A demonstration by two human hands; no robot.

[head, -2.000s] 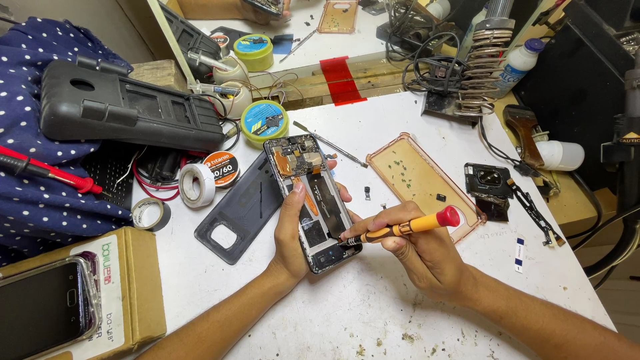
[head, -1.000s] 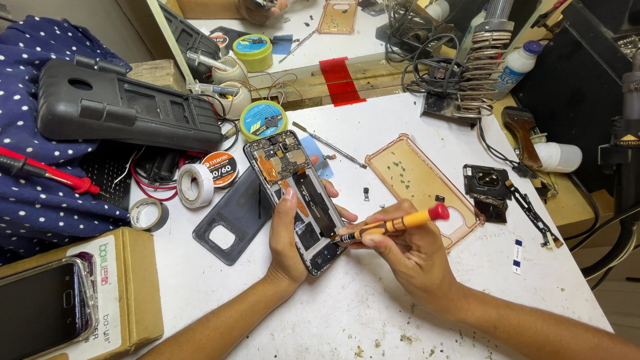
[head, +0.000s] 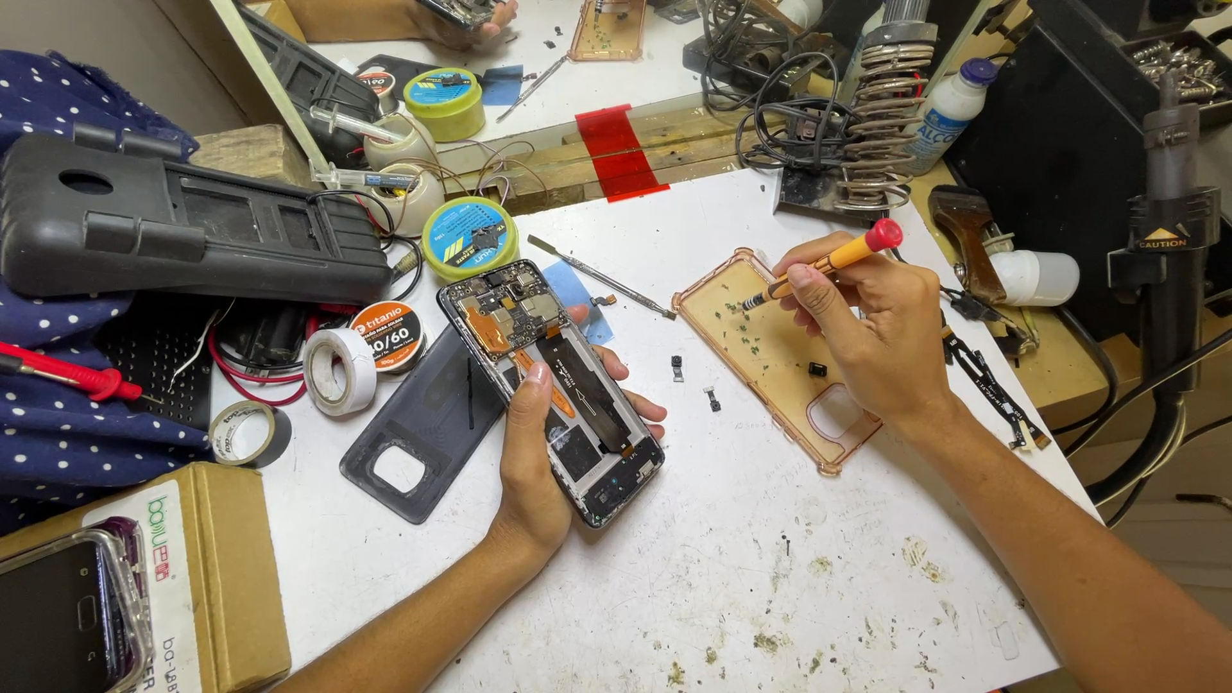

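An opened smartphone (head: 558,395) lies in my left hand (head: 539,452), circuit board and flex cable exposed, thumb along its near side and fingertips showing past the other edge. My right hand (head: 857,327) grips a small screwdriver (head: 833,262) with an orange-yellow handle and red cap. Its tip points down at a clear amber phone case (head: 717,318) that holds many tiny screws (head: 746,337) and a small black part (head: 817,370). Whether the tip touches them I cannot tell. Partly under the phone lies a dark back cover (head: 423,433). Two small camera-like modules (head: 678,368) rest between phone and case.
A metal spudger (head: 602,276) lies behind the phone, near a yellow-green tin (head: 470,239). Tape rolls (head: 340,372), a solder spool (head: 389,335) and a black multimeter case (head: 192,226) crowd the left. A coiled iron stand (head: 881,115) and loose flex cables (head: 996,390) are at the right.
My right hand has moved with the screwdriver from the phone's lower end, right and away from me, to over the amber case. The phone stays in my left hand.
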